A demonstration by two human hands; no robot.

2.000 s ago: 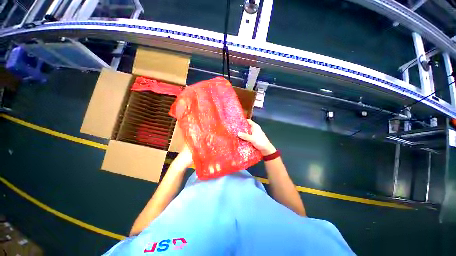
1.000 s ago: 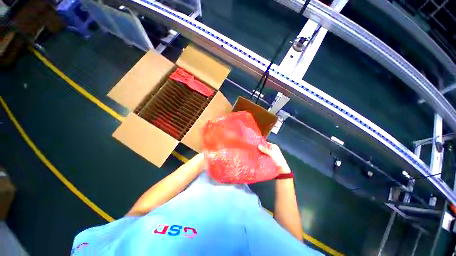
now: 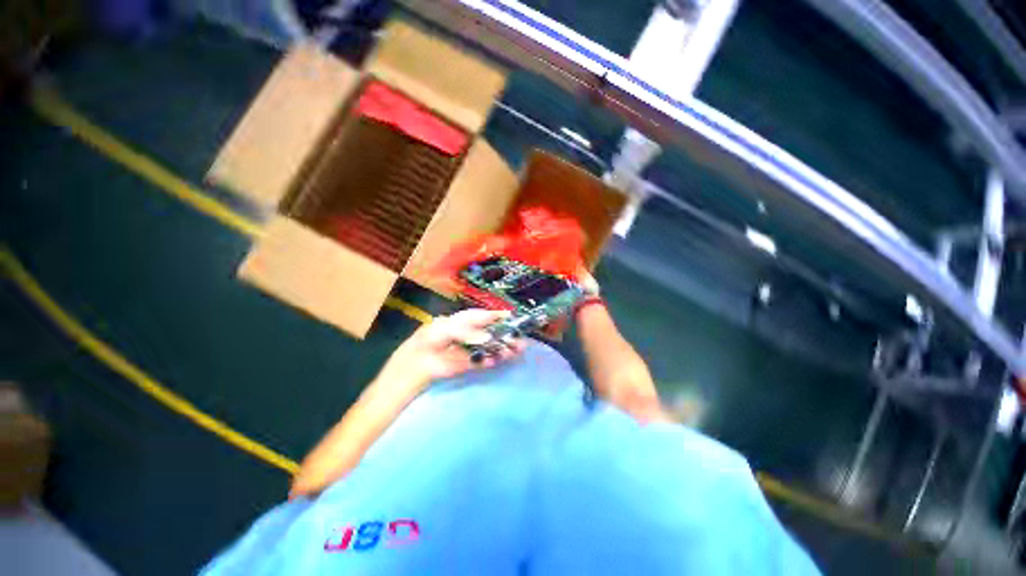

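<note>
A green main board (image 3: 523,295) with dark chips is in front of my body, tilted and somewhat blurred. My left hand (image 3: 459,338) grips its near left edge. The red anti-static bag (image 3: 540,239) lies behind and beside the board, partly over the smaller carton. My right hand (image 3: 585,289) is at the right end of the board and bag, mostly hidden; which of them its fingers hold cannot be told.
The open divided carton (image 3: 321,306) stands on the left with flaps out and red bags inside. A smaller carton (image 3: 599,204) stands right of it. The rail line (image 3: 776,194) runs diagonally behind. Yellow lines (image 3: 169,403) cross the green floor.
The board now shows outside the red bag, which earlier I held in front of me with no board visible. The bag is crumpled and farther forward. My left hand has come into view on the board.
</note>
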